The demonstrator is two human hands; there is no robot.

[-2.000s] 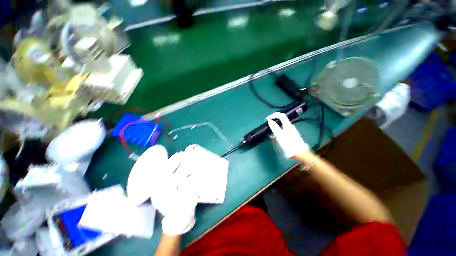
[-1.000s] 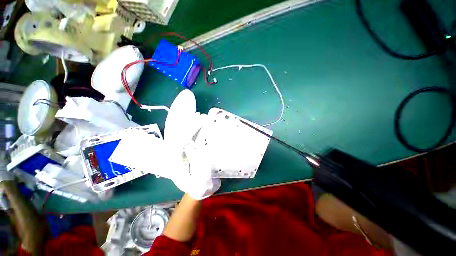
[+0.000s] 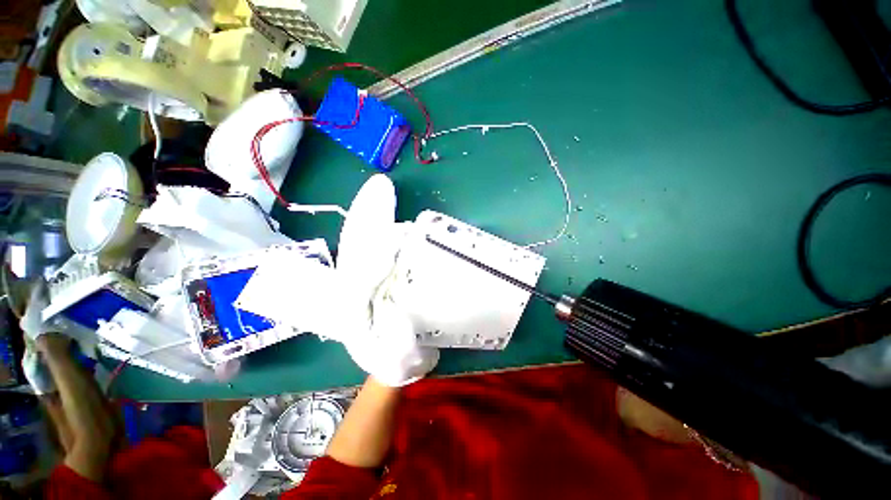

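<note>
My left hand (image 3: 391, 337), in a white glove, holds a white lamp housing (image 3: 459, 293) flat near the bench's front edge. Glove and plastic blend, so the finger edges are unclear. The black electric screwdriver (image 3: 674, 361) is raised close to the camera, its thin bit reaching over the housing to near its upper left corner. My right hand (image 3: 777, 484) is mostly hidden behind the screwdriver at the bottom right; only the wrist and a bit of white glove show. Contact of the tip with a screw cannot be told.
A blue battery pack (image 3: 361, 124) with red leads and a white cable (image 3: 557, 176) lie behind the housing. An open housing with blue inside (image 3: 239, 303) is at left. Yellowed lamps (image 3: 147, 73) are piled behind. Another person's arm (image 3: 73, 405) is at far left. Scrap shells (image 3: 308, 430) lie below the bench.
The screwdriver was lifted from the bench and brought over the housing; since the last frame its body has moved left and its tip toward the housing's upper left. The left hand keeps holding the housing.
</note>
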